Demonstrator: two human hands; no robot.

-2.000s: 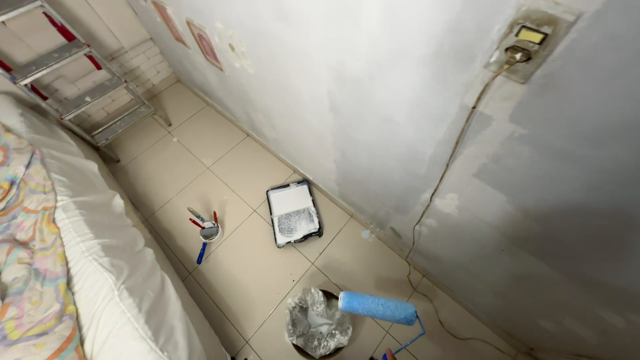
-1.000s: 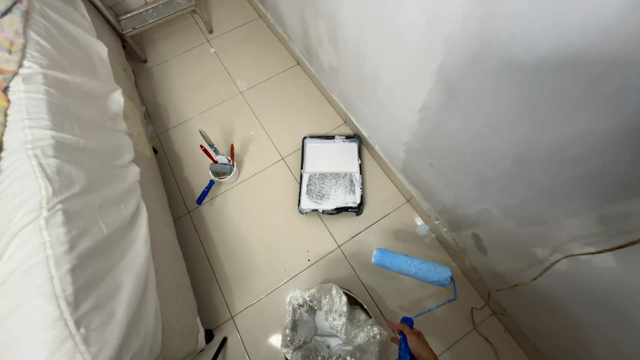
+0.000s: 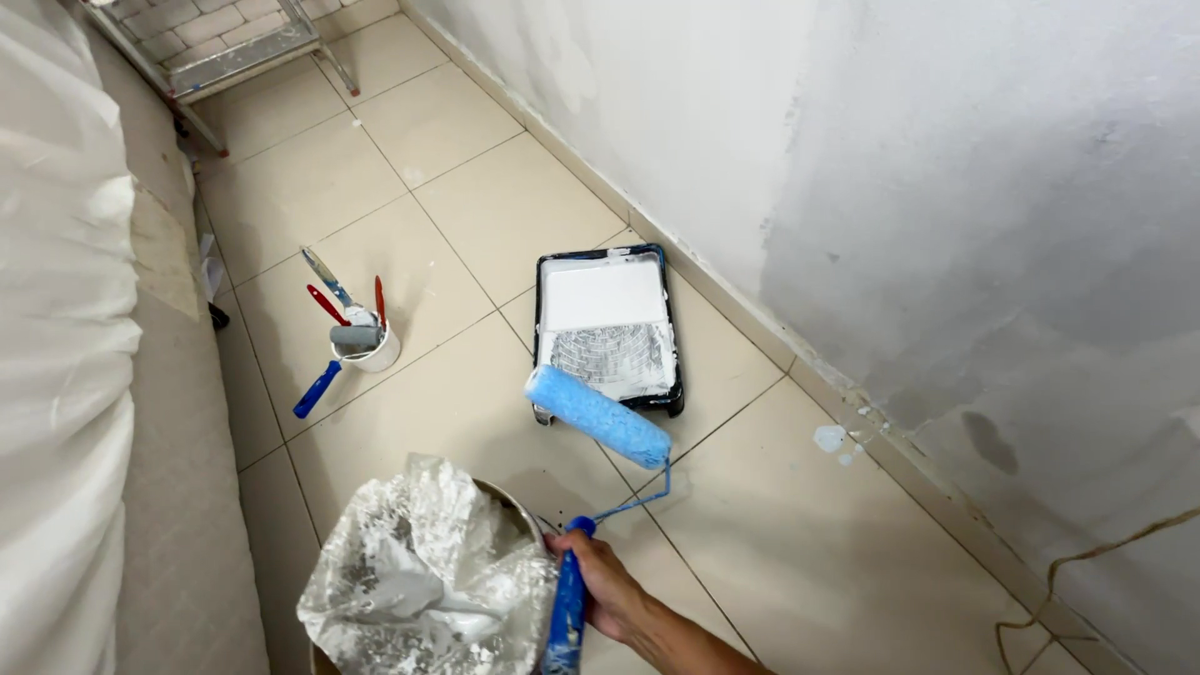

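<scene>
My right hand (image 3: 600, 581) grips the blue handle of a paint roller (image 3: 600, 417), its blue sleeve hanging over the near edge of a black paint tray (image 3: 673, 328). White paint fills the far part of the tray, and its ribbed ramp is smeared with paint. Just left of my right hand stands a bucket lined with a paint-smeared clear plastic bag (image 3: 431, 572). A white pot (image 3: 382, 354) holds red-handled tools and a paintbrush (image 3: 326, 277), with a small grey roller (image 3: 356, 336) with a blue handle across its rim. My left hand is not in view.
A metal stepladder (image 3: 248, 58) stands at the upper left. White cloth (image 3: 66, 375) drapes the furniture along the left side. The patchy grey and white wall (image 3: 937, 234) rises at the right, with paint spots (image 3: 830, 438) on the floor near it and a cord (image 3: 1097, 558) at the lower right.
My right hand and the roller have moved left, bringing the sleeve from right of the tray to its near edge. The view has shifted down toward the floor.
</scene>
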